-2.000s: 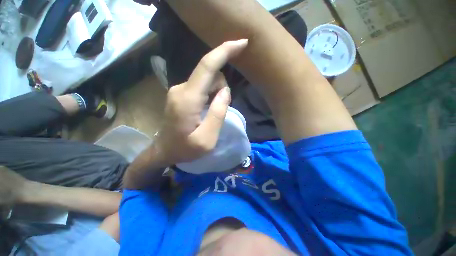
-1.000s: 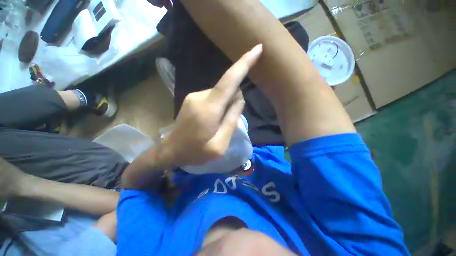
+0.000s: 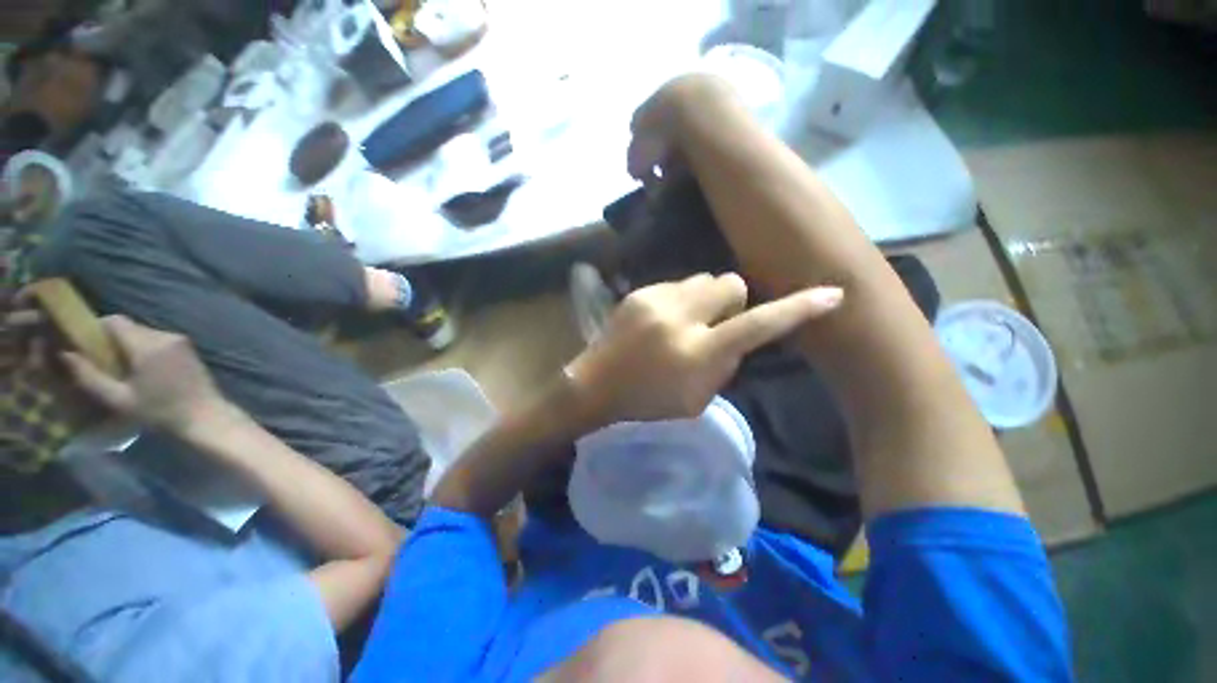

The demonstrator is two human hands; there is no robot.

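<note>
My left hand (image 3: pixel 674 340) is empty, with its index finger stretched out and the other fingers partly curled. Its fingertip is at my bare right forearm (image 3: pixel 854 307), touching or just over it. My right hand (image 3: pixel 657 140) is bent down at the table's near edge; its fingers are small and partly hidden, so I cannot tell if it holds anything. A round translucent white tub (image 3: pixel 663 494) rests on my lap against the blue shirt, below my left hand, which covers part of its rim.
A round white tub or lid (image 3: pixel 994 363) lies on brown cardboard (image 3: pixel 1134 307) at right. The white table (image 3: pixel 561 214) holds a dark blue case (image 3: pixel 427 120), a brown disc (image 3: pixel 319 152) and a white carton (image 3: pixel 868 54). A person in light blue at left holds a yellow-brown piece (image 3: pixel 78 324).
The view has tilted up, showing more table and my right hand. My left index finger still points at my right forearm; the other fingers have shifted. The tub stays on my lap.
</note>
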